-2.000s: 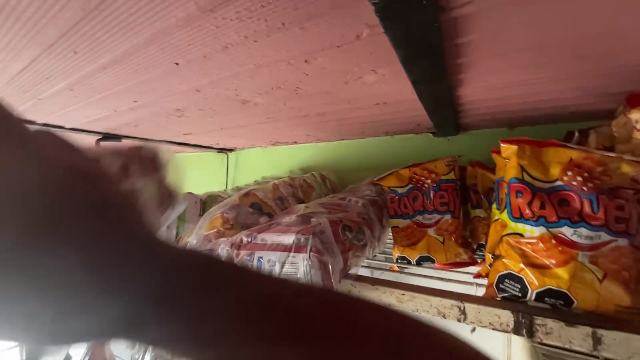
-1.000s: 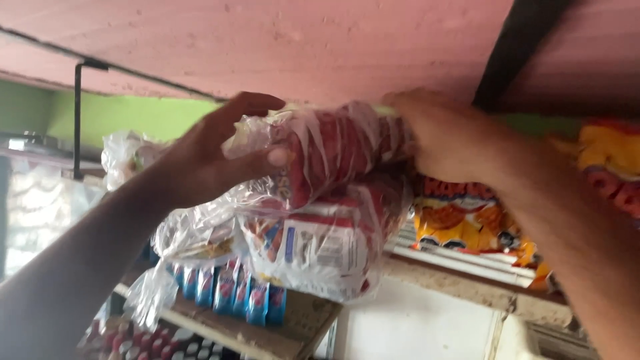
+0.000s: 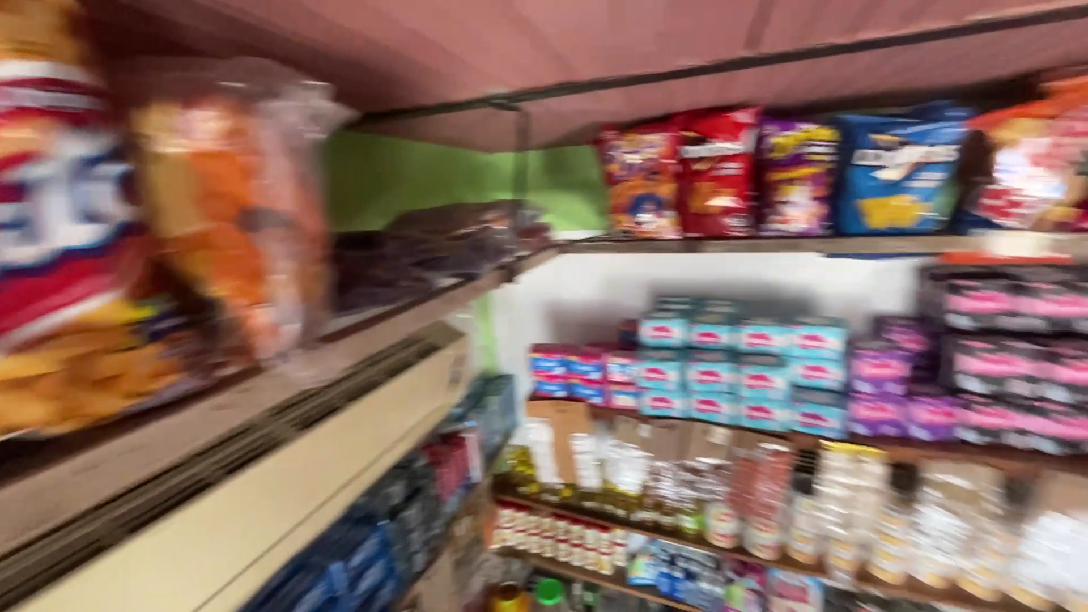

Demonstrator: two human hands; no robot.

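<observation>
Neither of my hands shows in the head view now, so what they hold or touch is hidden. Closest to me, at the left, a yellow and red snack bag stands blurred on a high shelf. Beside it is a clear plastic bag with orange packets. Dark wrapped packages lie farther along the same shelf. On the back shelf stand a red chip bag, a purple snack bag and a blue chip bag.
A pink ceiling hangs low over the upper shelf edge. Below the back shelf are stacked turquoise boxes, purple boxes and black and pink packs. Lower down stand rows of bottles and packets.
The view has swung far round to another part of the shelves. Both hands, which were on plastic-wrapped packages one second ago, have left the view along with those packages.
</observation>
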